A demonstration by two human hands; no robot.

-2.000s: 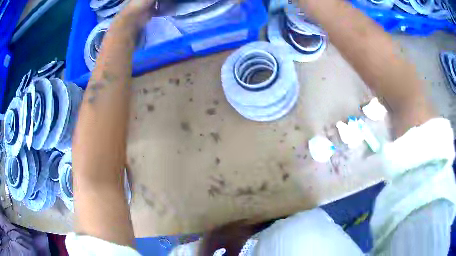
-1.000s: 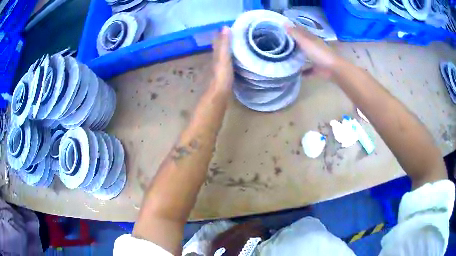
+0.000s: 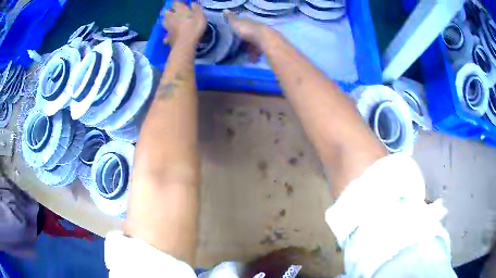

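Note:
My left hand (image 3: 185,24) and my right hand (image 3: 247,33) are at the near left corner of a blue crate (image 3: 239,79), on either side of a few grey-white brimmed rings (image 3: 222,40) inside it. The rings have pale pleated brims and dark collars. My left hand is at their left side with its fingers over the crate edge. My right hand is at their right side, its fingertips partly hidden. The frame does not show clearly whether either hand still grips them.
Several stacks of rings (image 3: 111,174) stand at the left of the tan bench (image 3: 245,179). Another stack (image 3: 389,125) is right of the crate. A second blue crate (image 3: 443,87) with rings is at the right. A person's sleeve shows at far left.
Both hands have moved forward and left from the stack on the bench to the crate, with rings now between them there. The view has turned; the glue bottles are no longer seen.

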